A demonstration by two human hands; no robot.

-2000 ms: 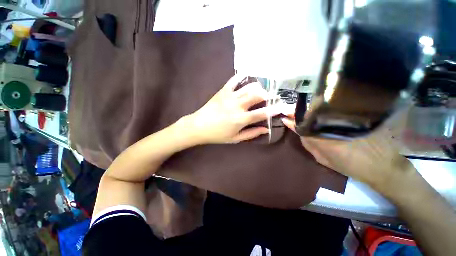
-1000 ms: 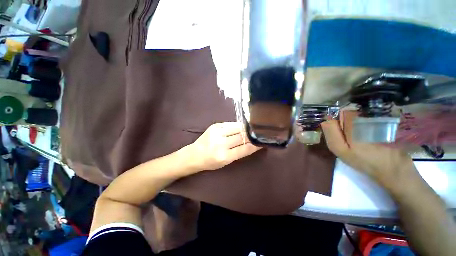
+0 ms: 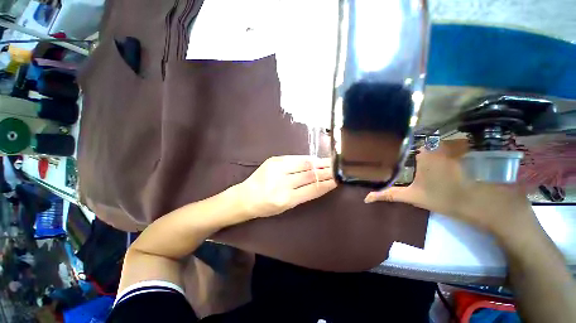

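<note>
A large brown garment panel lies across the white table and under both hands. A short dark slit or seam line shows on it left of my left hand. My left hand lies flat on the panel, its fingertips hidden behind the shiny part of the sewing machine. My right hand is at the right edge of the panel, thumb pointing left, its other fingers partly hidden by the machine. Whether it grips the cloth cannot be told. The needle is hidden.
Stacked brown layers lie at the upper left. Dark thread spools and a green-and-white cone end stand at far left. A clear round cup and pink threads are at right. A red-rimmed basket is below the table.
The machine's shiny part appears further left than two seconds ago, and the blue band now shows. My left hand has moved down and left on the panel. My right thumb now extends left.
</note>
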